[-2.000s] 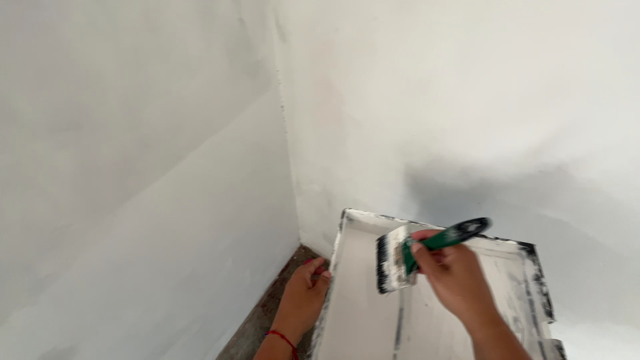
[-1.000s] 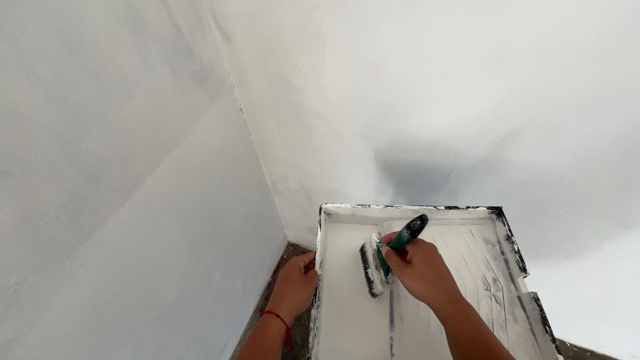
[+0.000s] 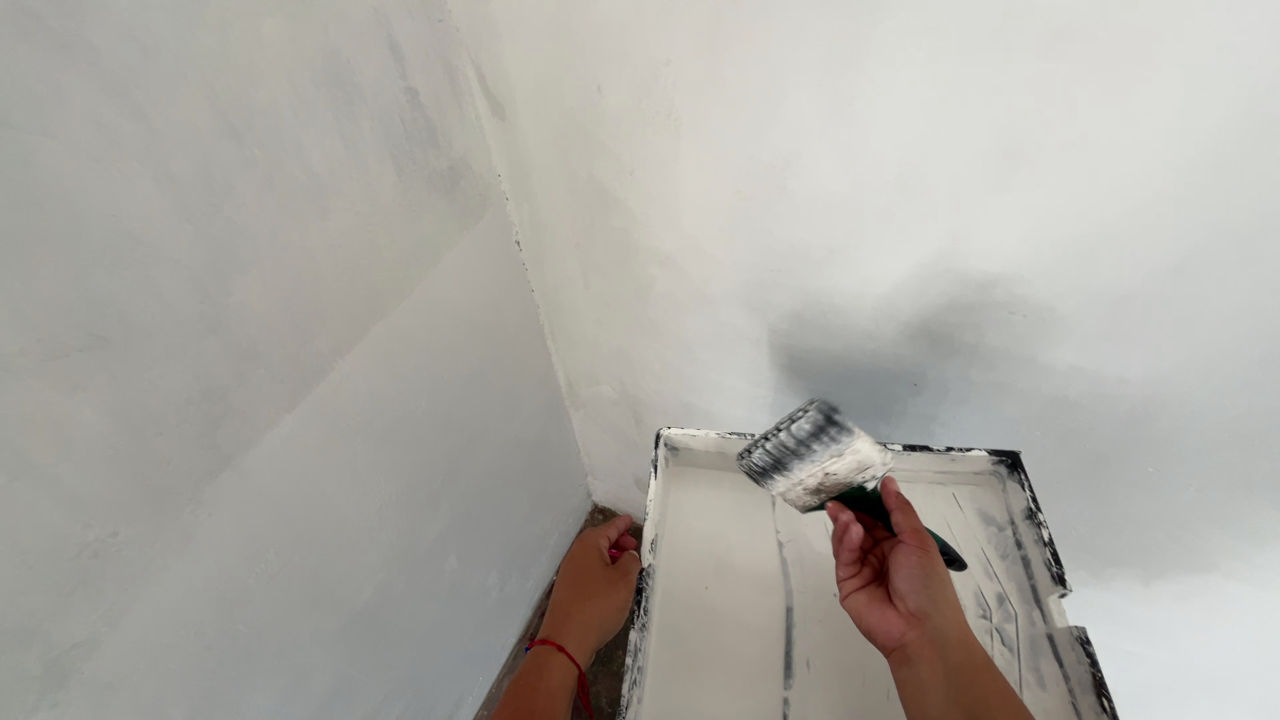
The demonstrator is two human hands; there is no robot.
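Note:
My right hand (image 3: 895,570) grips a wide paintbrush (image 3: 815,455) by its dark green handle. The brush is raised over the far part of a black paint tray (image 3: 1035,520), its paint-coated bristles pointing up and to the left. White paint coats the inside of the tray and lies smooth on its left side, with streaks and ridges on the right. My left hand (image 3: 597,585), with a red string bracelet at the wrist, is at the tray's left edge, its fingers bent against the rim; what the fingertips grasp is partly hidden.
Two painted walls, a left wall (image 3: 300,400) and a right wall (image 3: 900,180), meet in a corner beyond the tray. A dark grey patch (image 3: 860,350) shows on the right wall just above the tray. A strip of brown floor (image 3: 607,670) lies between the left wall and the tray.
The brush was low over the paint one second ago with its handle pointing up; my right hand has lifted and turned it, so the bristles now point up. My left hand stays at the tray's left edge.

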